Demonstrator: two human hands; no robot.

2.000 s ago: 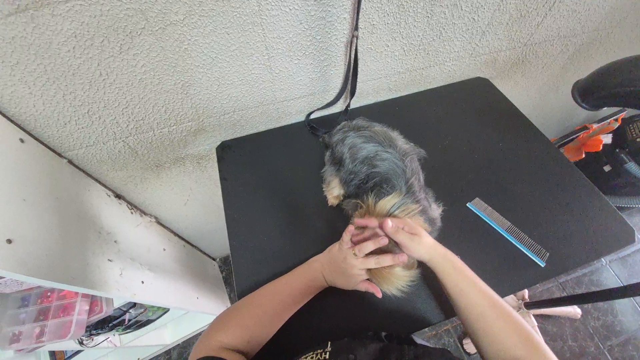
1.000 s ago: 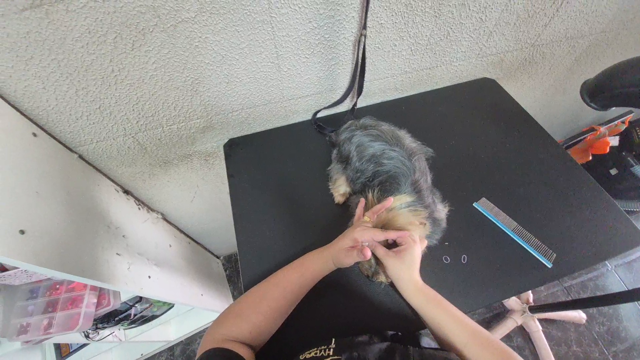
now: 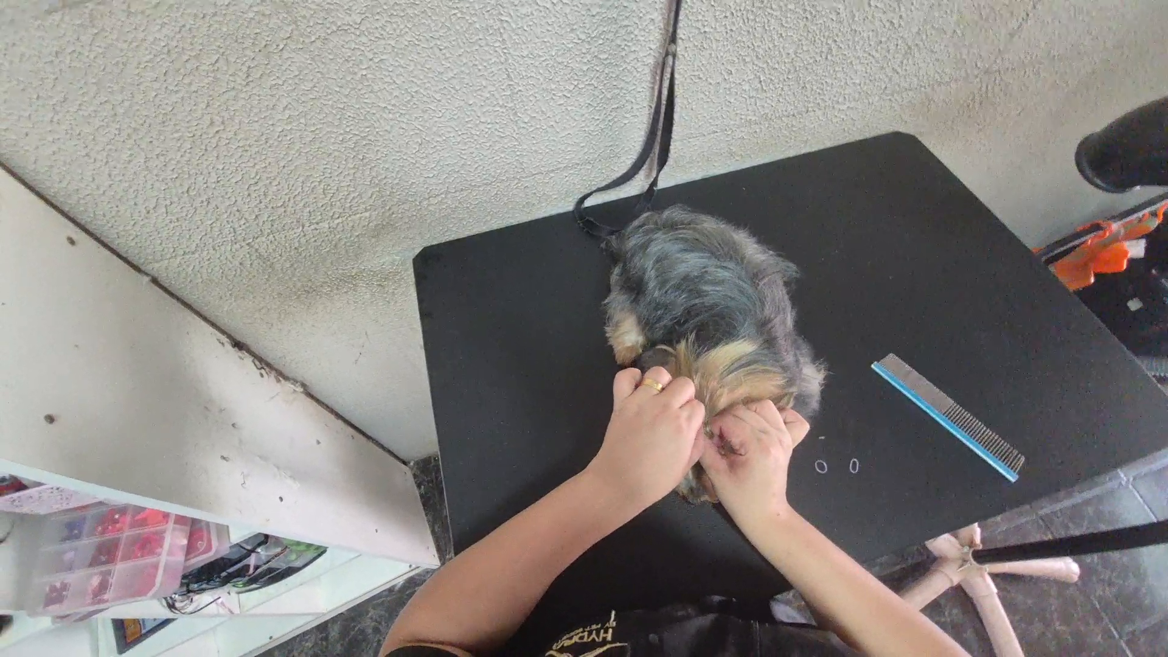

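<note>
A small long-haired dog (image 3: 703, 278), grey with tan hair on its head, is on a black grooming table (image 3: 511, 319). My left hand (image 3: 652, 429), with a gold ring, is curled at the near left of the tan hair. Touching it, my right hand (image 3: 753, 452) has its fingers closed on the hair of the head; the fingertips of both are partly hidden. The dog's face is mostly covered. Two small pale elastic bands (image 3: 820, 466) lie right of my hands. Farther right lies a metal comb (image 3: 949, 417) with a blue spine.
A black strap (image 3: 659, 137) hangs at the textured wall and loops onto the table's back edge. At left are a white panel (image 3: 182, 365) and shelves with a clear compartment box (image 3: 114, 557). A pale stand base (image 3: 972, 566) and a black tube (image 3: 1127, 151) are at right.
My hands were spread over the dog's head two seconds ago and now have curled fingers, close together. The small bands show on the table one second ago and now, right of my hands.
</note>
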